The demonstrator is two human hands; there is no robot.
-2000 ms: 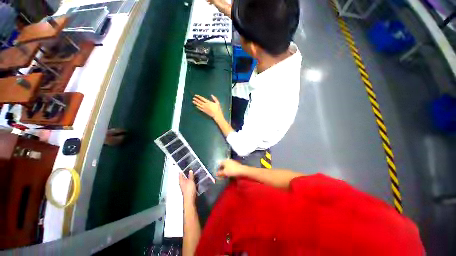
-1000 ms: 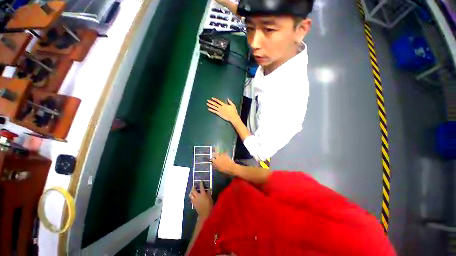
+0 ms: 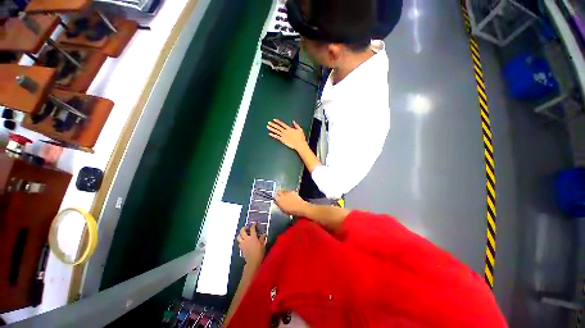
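A ladder-like strip of pale-outlined dark rectangles (image 3: pixel 260 206) is flat over the green bench. My left hand (image 3: pixel 251 242) is at its lower end, fingers over the frames, holding it there. My right hand (image 3: pixel 290 202) is at its upper right edge with curled fingers; its fingertips are too small to tell whether they grip the edge. A plain white sheet (image 3: pixel 219 246) lies just left of the strip.
A person in white (image 3: pixel 356 122) stands beyond my right arm, one hand flat on the green bench (image 3: pixel 256 150). A dark device (image 3: pixel 280 52) sits farther up. Left are brown jigs (image 3: pixel 70 118), a small black square part (image 3: pixel 89 179) and a yellow tape ring (image 3: pixel 51 236). Grey rail lower left.
The strip was slanted in my left hand, then came upright beside the white sheet; it now tilts slightly. My right hand has come to its edge. The other person's head turned toward me, then away.
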